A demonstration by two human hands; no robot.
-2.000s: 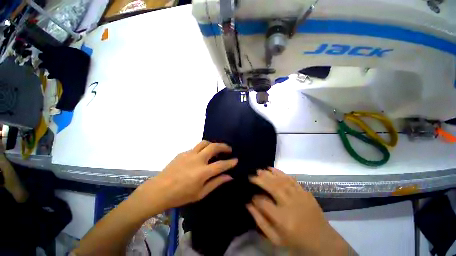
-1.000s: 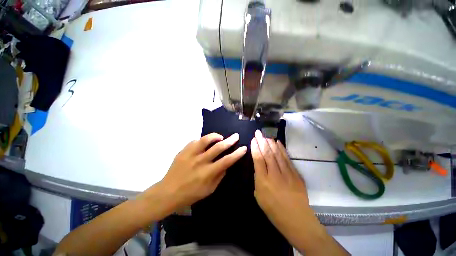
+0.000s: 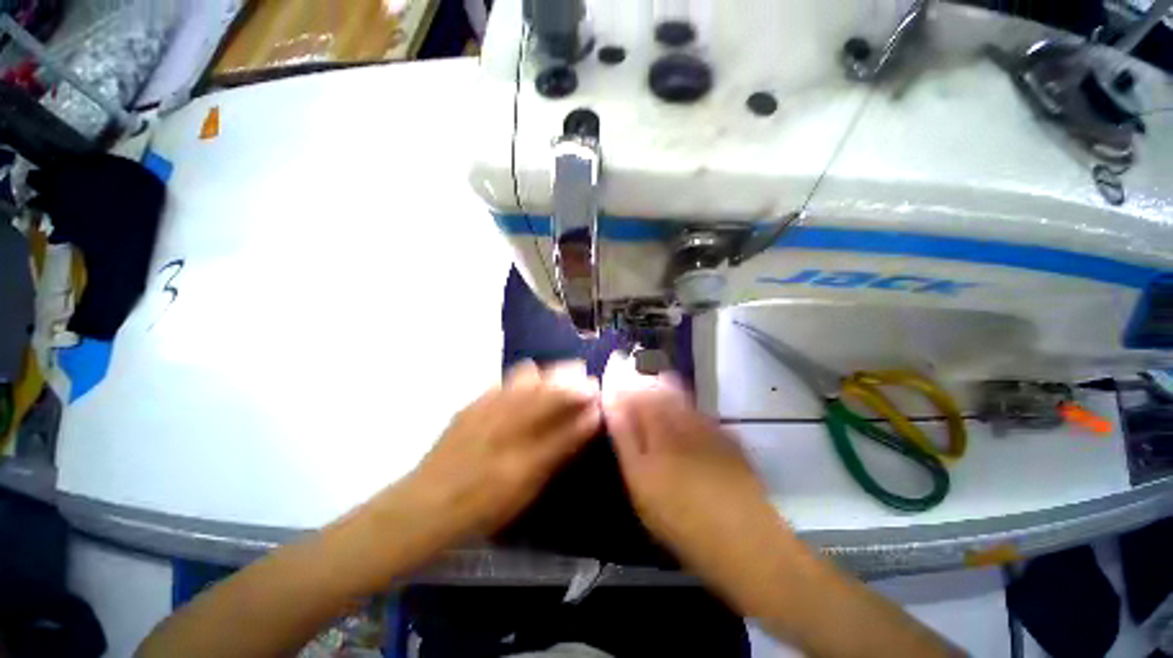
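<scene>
A black fabric piece lies on the white table under the head of the sewing machine. Its far end shows beyond the needle area and its near part drops over the front edge. My left hand and my right hand are side by side on the fabric just in front of the presser foot. Their fingertips are close together, bent and blurred, at the cloth. The needle point and the fingers' exact hold are not clear.
Shears with green and yellow handles lie right of the needle. An orange-tipped tool lies farther right. A black fabric bundle is at the left edge. A wooden board is at the back. Dark pieces hang below the front edge at right.
The fabric has moved forward under the machine head. Both hands have come closer together at the presser foot, with fingers now bent instead of flat. The view has also shifted.
</scene>
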